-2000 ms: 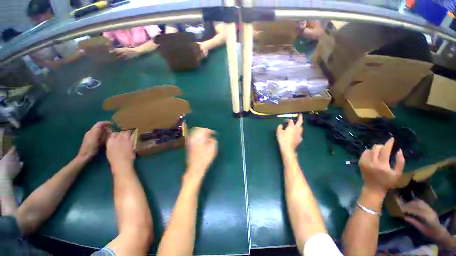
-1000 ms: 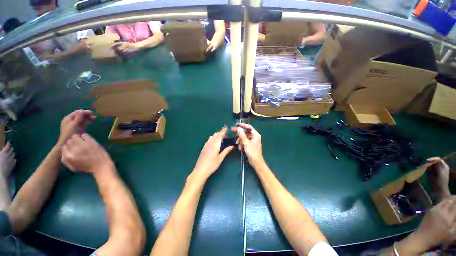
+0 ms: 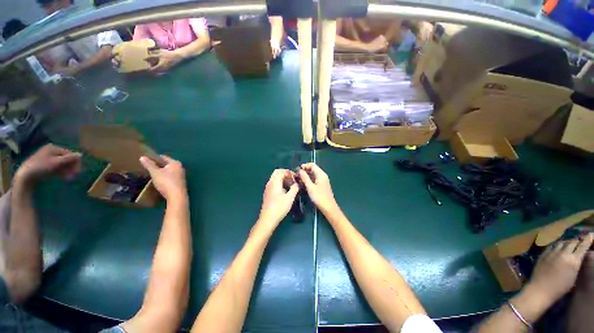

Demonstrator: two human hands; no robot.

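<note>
My left hand (image 3: 281, 194) and my right hand (image 3: 317, 186) are close together over the pale seam in the middle of the green bench top. Both hands hold a small black cable bundle (image 3: 298, 209) between the fingers; its lower end hangs below the fingertips. My fingers hide much of it. A tangled pile of black cables (image 3: 485, 188) lies to the right of my hands.
An open carton of shiny clear bags (image 3: 381, 135) stands behind the pale posts (image 3: 322, 84). An empty small box (image 3: 485, 148) sits behind the cable pile. Another person's hands work at an open box (image 3: 124, 185) on the left, and others' at a box (image 3: 511, 260) at right.
My hands have come closer together, with the black bundle now visible between them. The neighbour's box at left has moved further left, and that person's right hand is now at its side.
</note>
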